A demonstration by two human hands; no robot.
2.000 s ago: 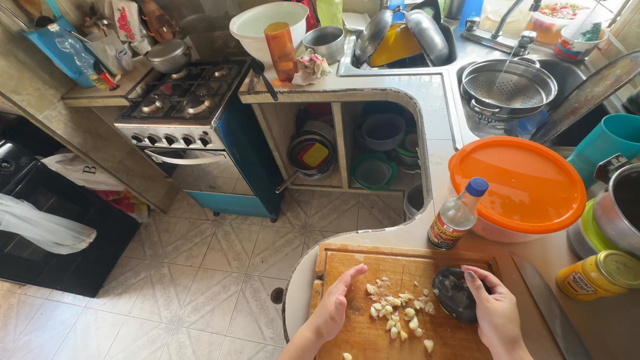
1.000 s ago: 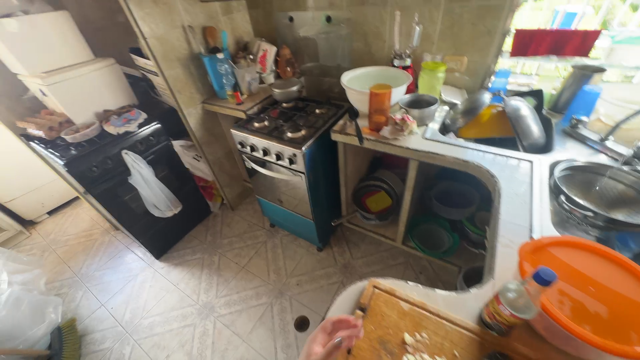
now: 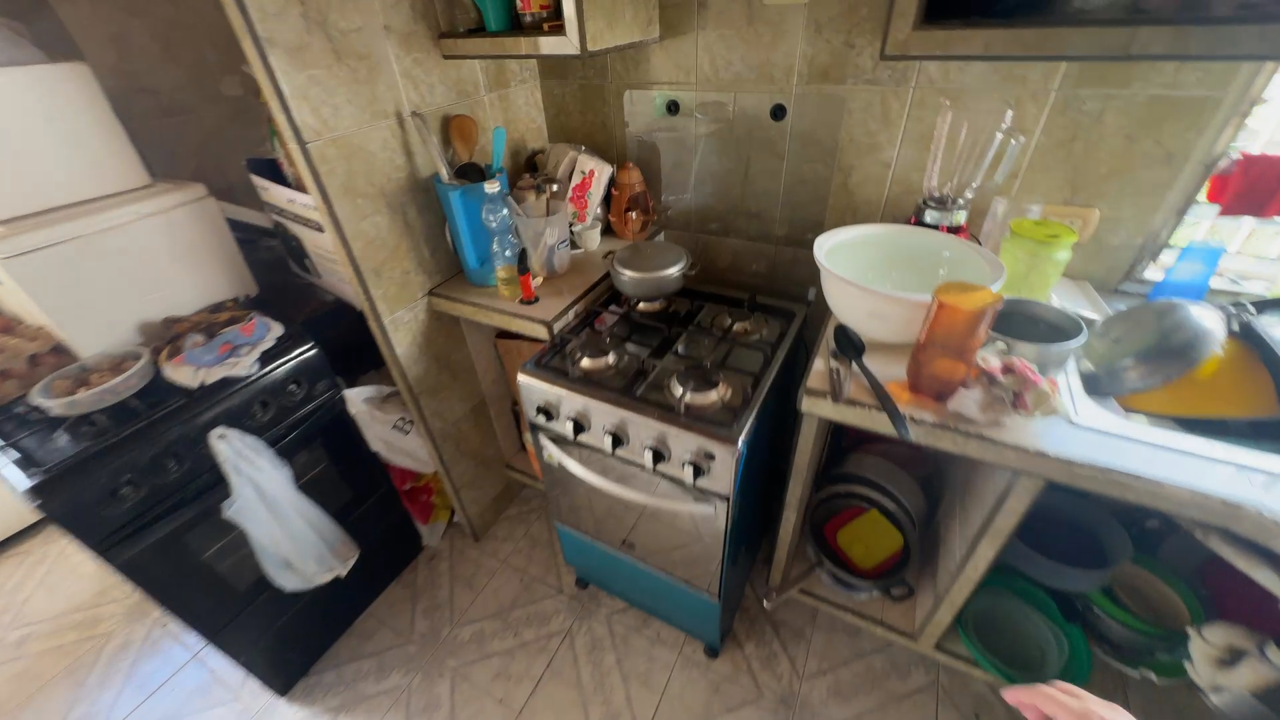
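Note:
Only the fingers of one hand show, my left hand (image 3: pixel 1065 700), at the bottom edge right of the middle; whether it holds anything is cut off by the frame. My right hand is out of view. Above the visible fingers, green plastic bowls (image 3: pixel 1015 630) rest on the low shelf under the counter. A gas stove (image 3: pixel 625 460) with a blue side stands in the middle, a lidded metal pot (image 3: pixel 650 268) at its back left. On the counter are a large white bowl (image 3: pixel 905 285), an orange plastic cup (image 3: pixel 952 340) and a black spoon (image 3: pixel 872 380).
A black stove (image 3: pixel 250 510) stands at the left with a white plastic bag (image 3: pixel 280 510) hanging on its front. Tiled floor (image 3: pixel 480 640) runs before both stoves. The counter edge (image 3: pixel 1000 438) projects at the right. A wall shelf (image 3: pixel 510 45) hangs above.
The view has swung up and left, away from the cutting board. Two seconds ago my right hand was at a dark object beside peeled garlic cloves; both hands were over the board then.

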